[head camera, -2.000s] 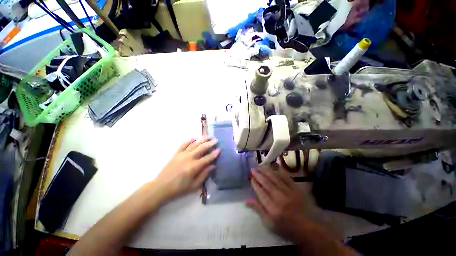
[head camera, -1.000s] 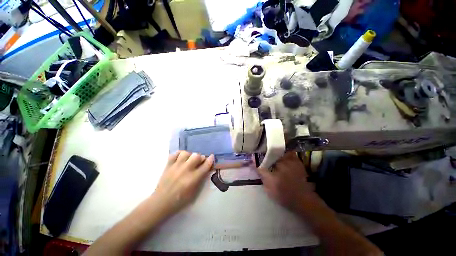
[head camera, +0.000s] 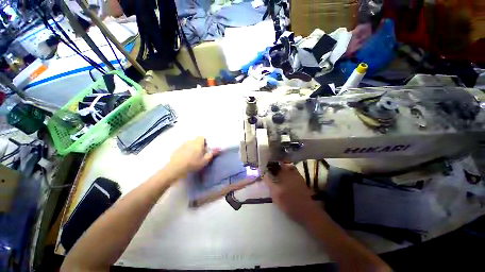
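The clear sewing template (head camera: 222, 171) with grey fabric in it lies slanted under the lit needle area of the white machine (head camera: 319, 141). Its brown strip (head camera: 226, 192) runs along the front side. The template is blurred. My left hand (head camera: 190, 156) is at its back left edge, fingers bent on the edge. My right hand (head camera: 287, 187) is just right of the needle, fingertips partly hidden by the machine head; its hold cannot be made out. The dark outline of the needle plate (head camera: 247, 201) shows in front of the template.
Grey fabric pieces (head camera: 146, 127) lie at back left beside a green basket (head camera: 66, 135). Black pieces (head camera: 90, 210) lie at front left. Dark panels (head camera: 383, 204) lie right of my right hand. A thread cone (head camera: 353, 78) and a scrap heap (head camera: 314, 50) are behind the machine.
The template has turned: its brown strip was upright at the left, then level in front, and now slants. My left hand has moved from the front side to the back left edge. The view has shifted.
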